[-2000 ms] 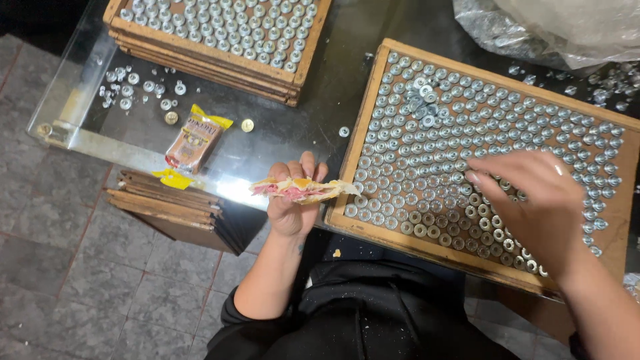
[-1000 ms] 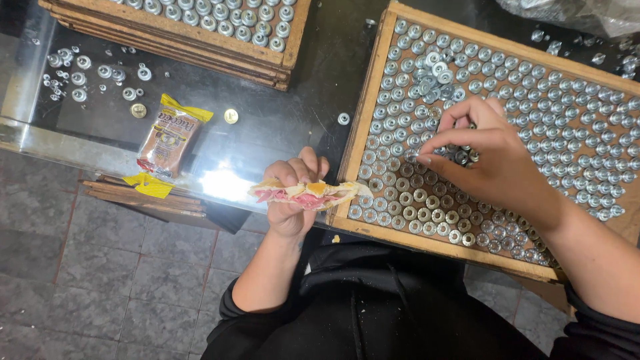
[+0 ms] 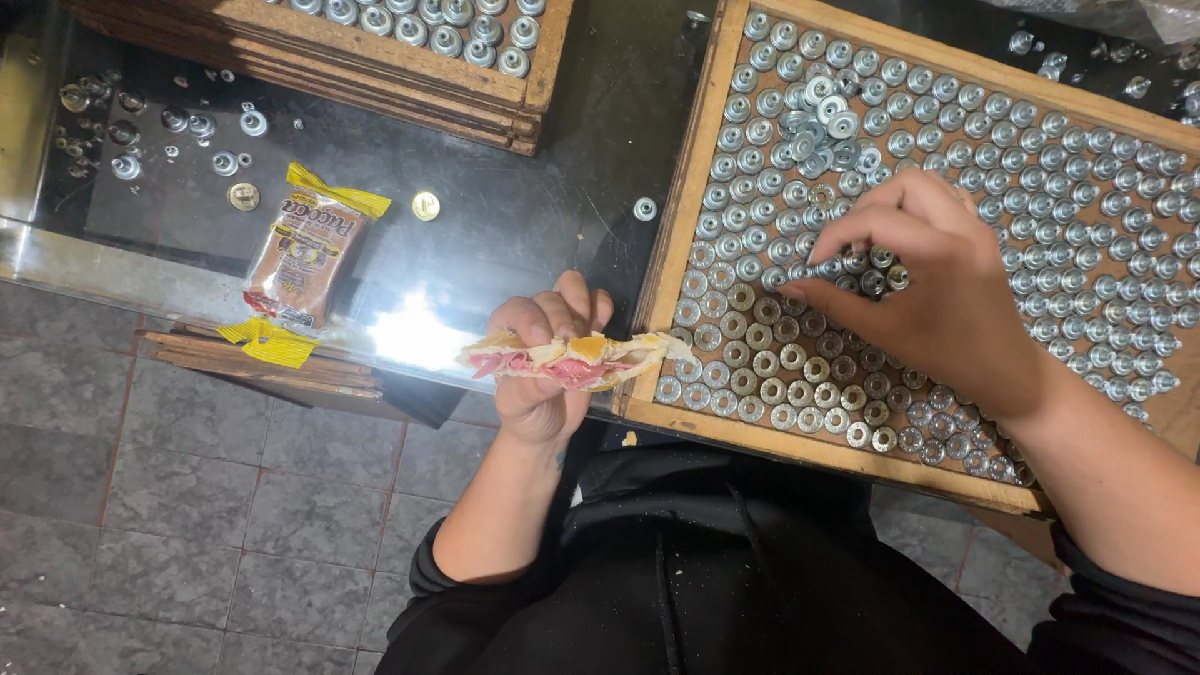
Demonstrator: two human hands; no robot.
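My left hand point(image 3: 547, 356) grips a bitten sandwich point(image 3: 586, 361) with pink filling, held at the table's front edge beside the tray's lower left corner. My right hand point(image 3: 928, 253) is over the middle of a wooden-framed tray point(image 3: 692, 187) filled with rows of small round metal buttons. Thumb and forefinger are nearly together at a silver metal button point(image 3: 825, 269); whether they hold it cannot be made out. Under and beside these fingers stand more buttons, some silver, others a duller brassy tone. A loose heap of silver metal caps point(image 3: 820, 122) lies on the tray's upper left part.
A stack of wooden trays point(image 3: 506, 89) with more buttons stands at the upper left. Loose metal parts point(image 3: 202, 125) lie on the glass tabletop, near a wrapped snack point(image 3: 305, 253) and a brass-coloured disc point(image 3: 426, 206). Wooden boards point(image 3: 262, 361) show below the table edge; clear plastic point(image 3: 1116, 14) lies at upper right.
My right hand has moved left over the tray from its place two seconds ago, and its fingers have shifted among the buttons. The left hand keeps its hold on the sandwich.
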